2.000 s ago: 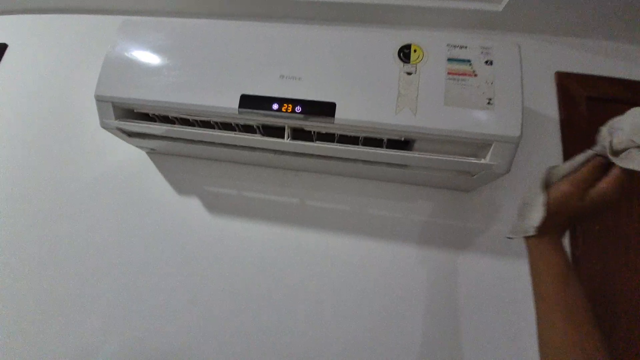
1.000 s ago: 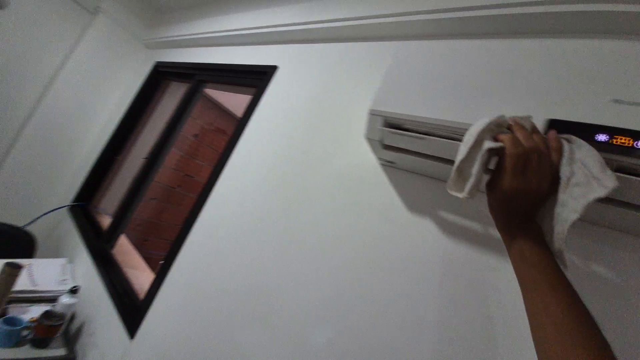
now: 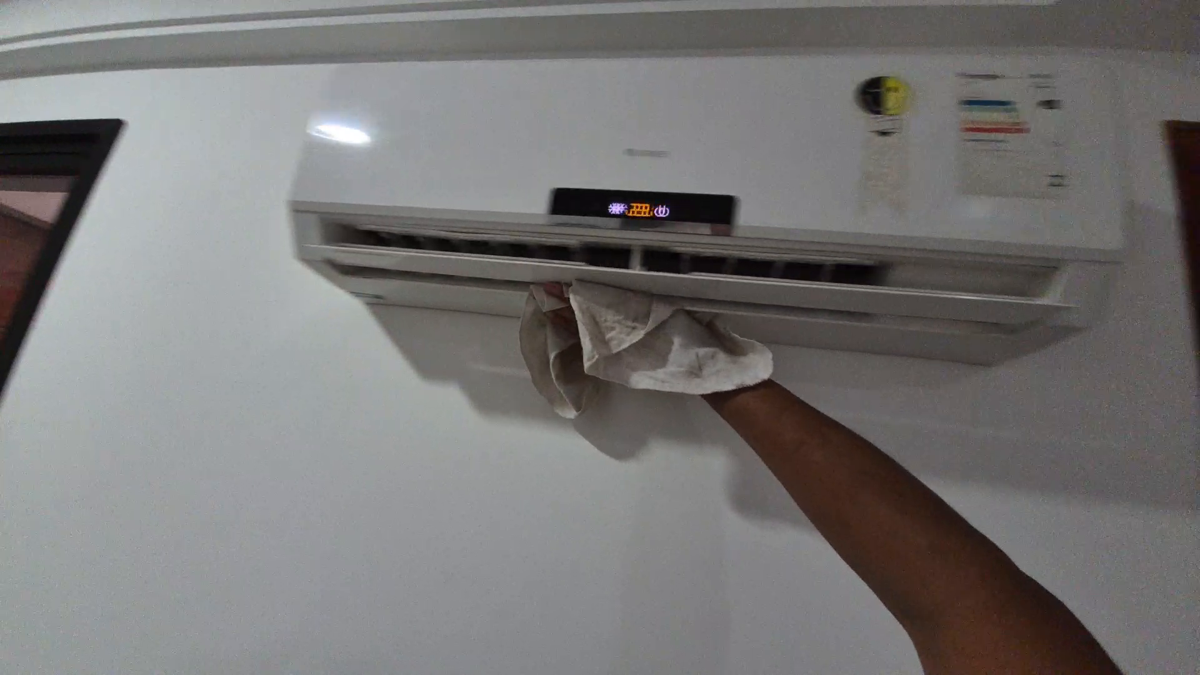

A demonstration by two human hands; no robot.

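Note:
A white wall-mounted split air conditioner (image 3: 487,141) spans the upper view, its display (image 3: 642,208) lit. Against the underside of its long louver flap (image 3: 825,292), near the middle, my right hand (image 3: 560,298) holds a whitish cloth (image 3: 670,347). The cloth drapes over most of the hand and hangs down at its left side, so only a bit of the fingers and the wrist show. Above the flap, the dark air outlet with its vanes is visible. My left hand is out of the frame.
The white wall (image 3: 375,525) lies behind and below the unit. A dark window frame (image 3: 70,202) stands at the left edge, and a brown wooden edge (image 3: 1183,187) at the far right. A ceiling molding (image 3: 562,33) runs above. Stickers (image 3: 1008,136) are on the unit's right front.
My right hand with the cloth was right of the unit two seconds ago, then over the unit's front left of the display. Now it is under the flap. The view has swung left and back.

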